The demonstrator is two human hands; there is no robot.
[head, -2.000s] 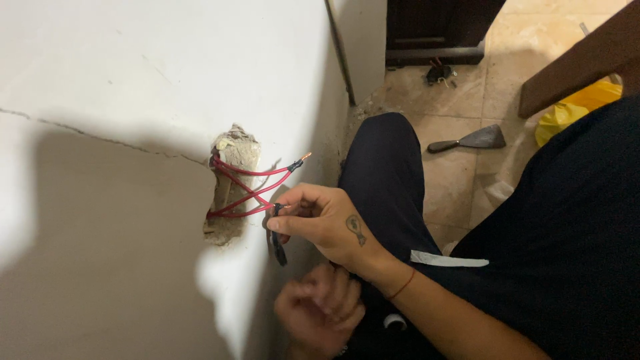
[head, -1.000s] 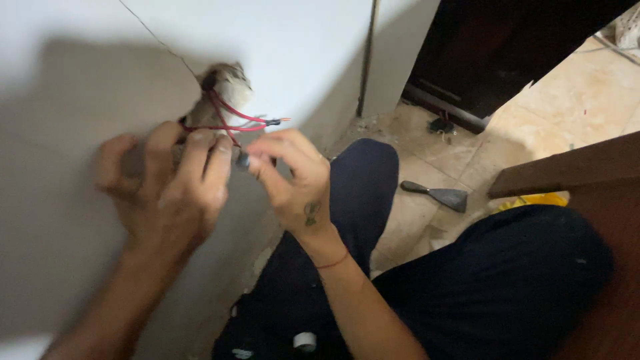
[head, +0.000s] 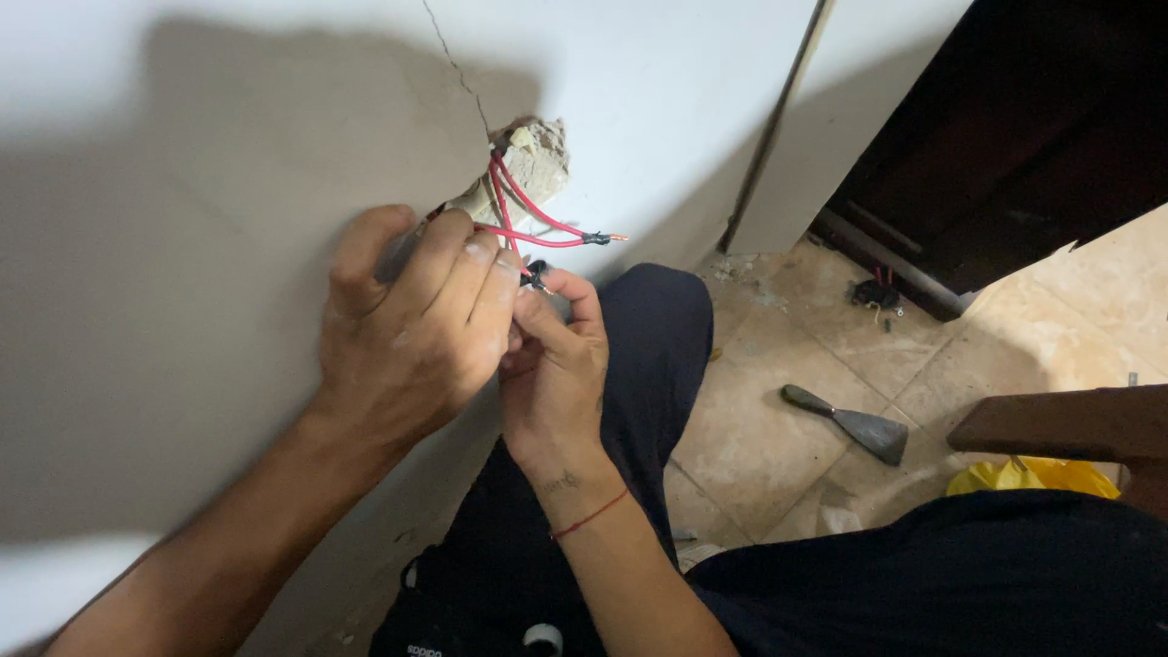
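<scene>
Red insulated wires (head: pixel 543 214) come out of a rough hole (head: pixel 546 164) broken in the white wall. One joined pair ends in black electrical tape (head: pixel 596 238) with bare copper sticking out to the right. Below it, a second joint wrapped in black tape (head: pixel 535 274) sits between my hands. My right hand (head: pixel 561 328) pinches at this lower joint with thumb and forefinger. My left hand (head: pixel 424 310) lies over the lower part of the hole, its fingertips beside the same joint; what they grip is hidden.
A putty knife (head: pixel 853 424) lies on the tiled floor (head: pixel 757 411) beyond my knee. A black fitting with wire ends (head: pixel 876 293) lies by the dark wooden door (head: pixel 1022 137). At the right are a brown wooden bar (head: pixel 1058 424) and a yellow bag (head: pixel 1031 476). A crack runs up the wall.
My left hand, low beside my right two seconds ago, has come up against the wall by the hole. My right hand stays at the lower wire joint. The view has turned.
</scene>
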